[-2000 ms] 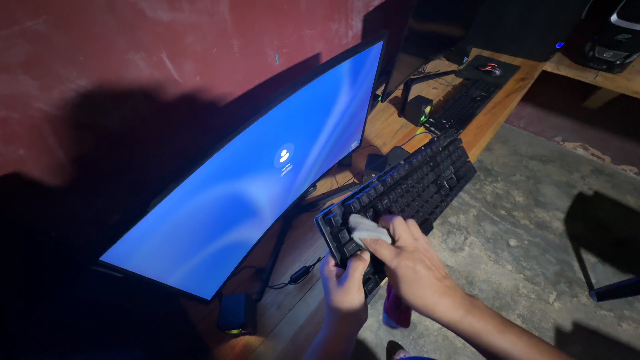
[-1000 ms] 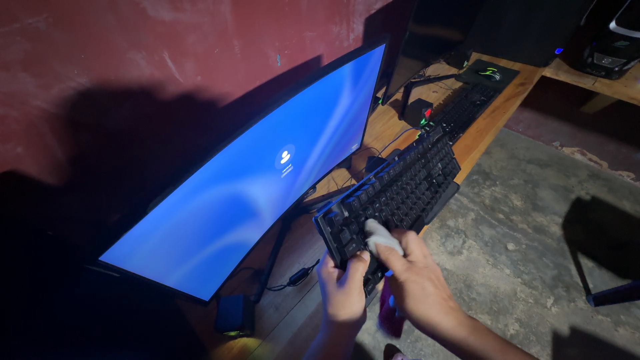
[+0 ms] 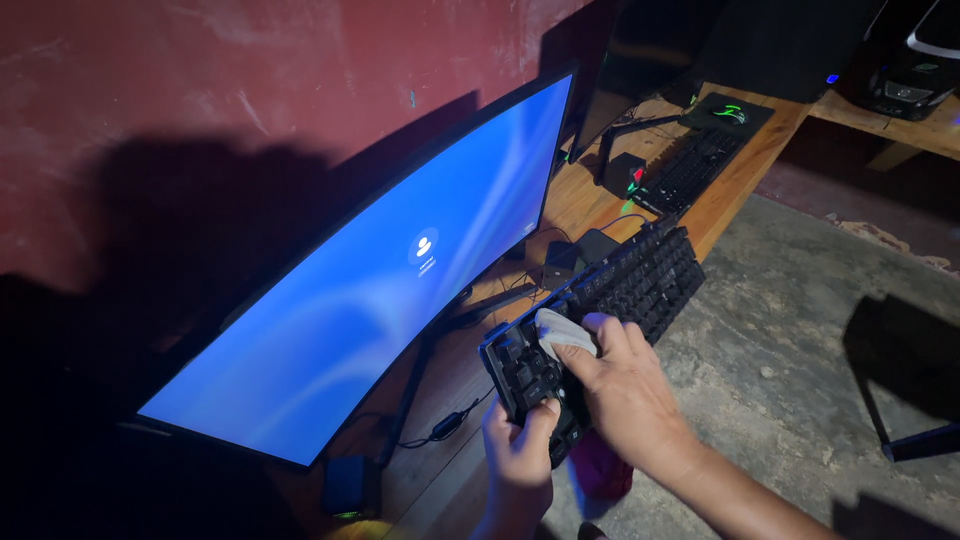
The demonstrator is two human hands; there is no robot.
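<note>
A black computer keyboard (image 3: 637, 292) is held up at a tilt in front of a curved monitor (image 3: 375, 270), whose screen is lit blue. My left hand (image 3: 521, 450) grips the keyboard's near end, thumb on top by the keys. Between the thumb and fingers of my right hand (image 3: 630, 382) is a pale cloth (image 3: 562, 334), pressed against the keys near that same end. The cloth hides some keys, and the undersides of the left fingers are out of sight.
On the wooden desk (image 3: 720, 214) lie a second keyboard (image 3: 694, 169), a lit mouse (image 3: 730, 113) on a mouse pad, and small speakers (image 3: 625, 174). A cable (image 3: 448, 426) runs below the monitor. A dark chair (image 3: 907, 360) stands at the right on the concrete floor.
My right hand with the cloth has shifted over the keys, and lies a little farther toward the keyboard's upper edge than a second ago. My left hand keeps its grip.
</note>
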